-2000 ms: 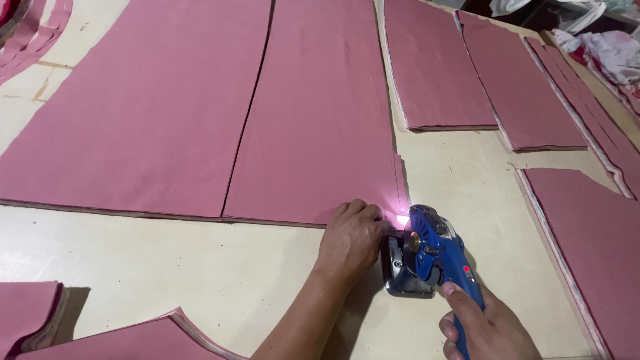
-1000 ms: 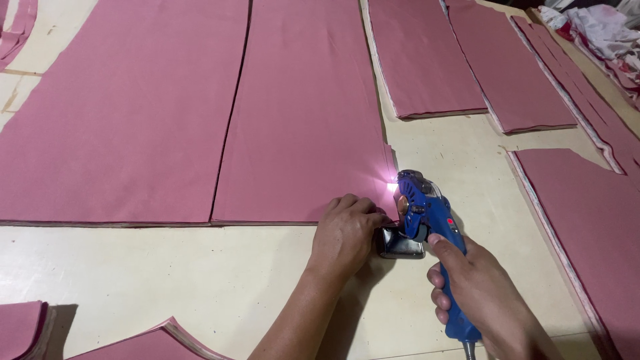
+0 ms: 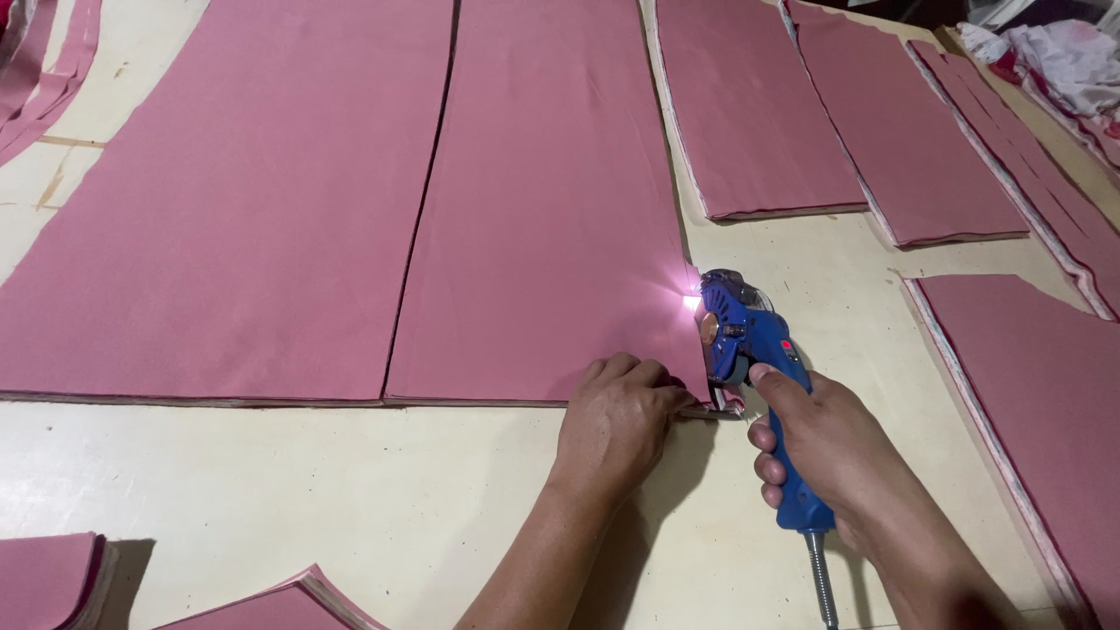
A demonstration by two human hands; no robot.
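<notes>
My right hand [image 3: 831, 437] is wrapped around the blue handle of an electric rotary fabric cutter [image 3: 770, 350], thumb on top near a small red light. The cutter's lit head stands at the right edge of a layered stack of pink fabric [image 3: 542, 219], near its lower right corner, and its base plate is partly under the layers. A narrow cut strip lies beside the cutter's foot. My left hand [image 3: 617, 416] rests with bent fingers on the stack's lower edge, just left of the cutter; its fingertips are partly hidden, and whether they pinch the layers is unclear.
Another pink stack [image 3: 245, 219] lies along the left side. Several cut stacks, one a pink panel [image 3: 761, 114], lie at the right on the pale table [image 3: 306, 490]. Crumpled white cloth [image 3: 1063, 66] is at the top right. The cutter's cable [image 3: 820, 577] runs toward the bottom edge.
The cutter in my right hand has moved away from me along the right edge of the stack; its base was in full view before the stack's lower edge and is now partly under the fabric.
</notes>
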